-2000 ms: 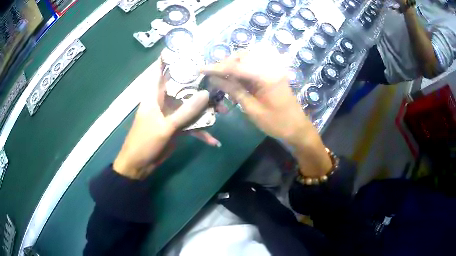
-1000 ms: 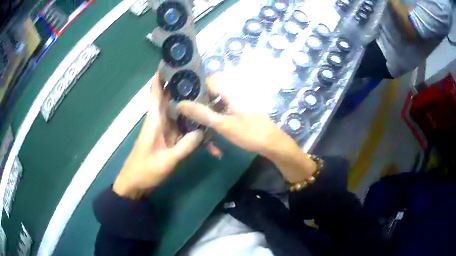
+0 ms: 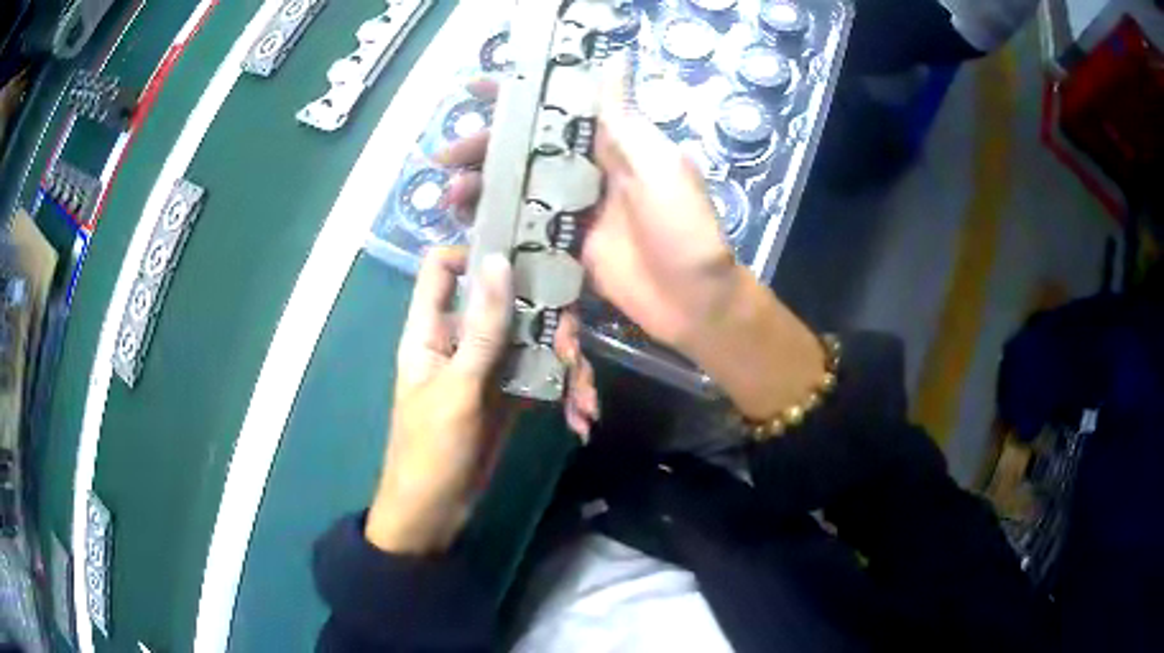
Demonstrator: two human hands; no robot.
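A grey housing bar (image 3: 552, 204) is held upright in the middle of the view, turned so its long edge and underside show, with dark ribbed parts along it. My left hand (image 3: 447, 383) grips its lower end, thumb on the near edge. My right hand (image 3: 664, 242) holds it from the right side, higher up; some of its fingers show behind the bar on the left. The round faces of the bar are turned away and hidden. A clear blister tray (image 3: 781, 166) with black-rimmed round units (image 3: 744, 117) lies behind my hands.
Housing bars (image 3: 157, 283) lie on the green belt (image 3: 255, 166) at the left, one a scalloped bar (image 3: 364, 64) at the top. A white stripe (image 3: 287, 325) curves along the belt. A red bin (image 3: 1111, 128) stands on the floor at the right. Part of a person shows at the top right.
The bar has been turned from its black-ringed face to its edge and underside. My right hand has moved from the face to the bar's right side. The view has shifted over tray and belt.
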